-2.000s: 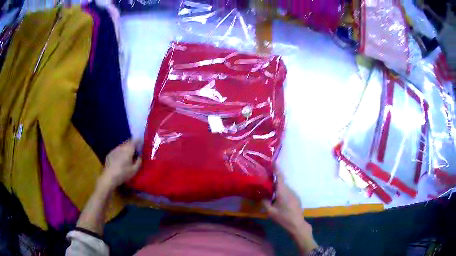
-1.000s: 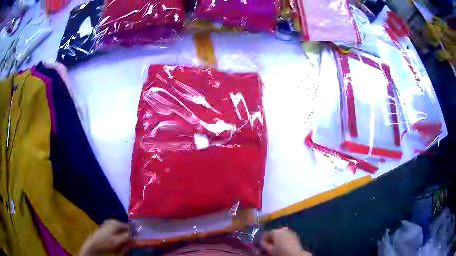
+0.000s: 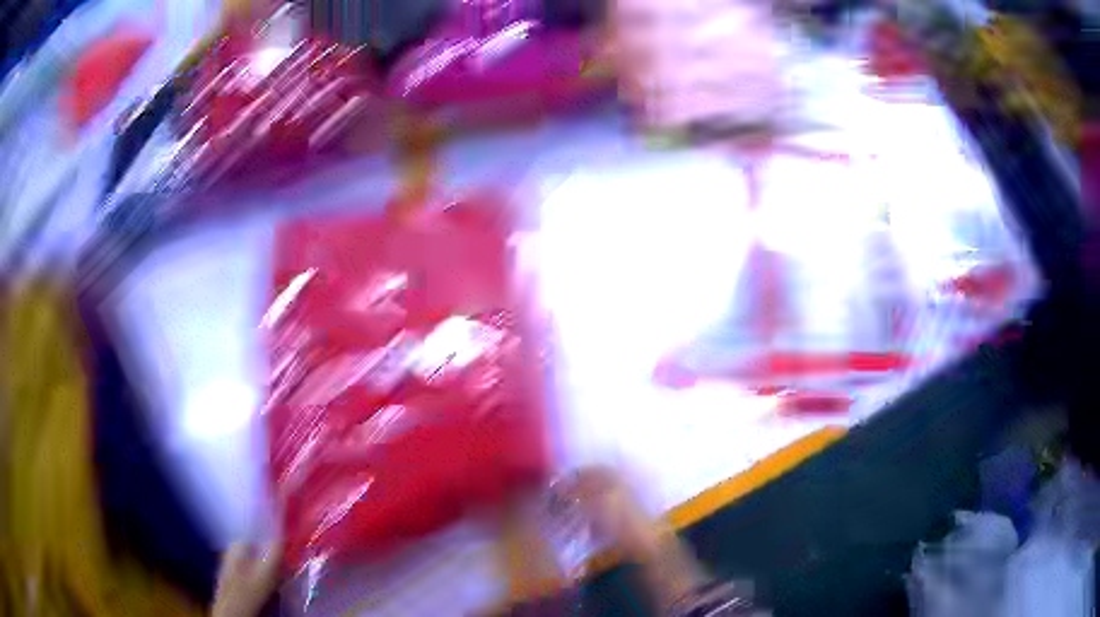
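Observation:
The bagged red garment (image 3: pixel 398 374) lies flat on the white table in front of me, blurred, with shiny film over folded red cloth. The bag's clear mouth extends past the garment toward the near table edge. My left hand (image 3: pixel 245 581) is at the bag's near left corner, mostly cut off by the bottom edge. My right hand (image 3: pixel 615 512) is at the near right of the bag, blurred. Whether either hand's fingers grip the film cannot be told.
Empty printed bags with red bands (image 3: pixel 832 362) lie at the right. Bagged red and purple packets (image 3: pixel 495 66) and a pink one (image 3: pixel 700 60) are at the far side. The mustard jacket (image 3: pixel 48 446) hangs at the left beside navy cloth. Clear plastic is at lower right.
The red garment, previously bunched at the bag mouth, now lies wholly inside, with clear film past it. The view has turned right and blurred. My right hand has moved up along the bag's near side.

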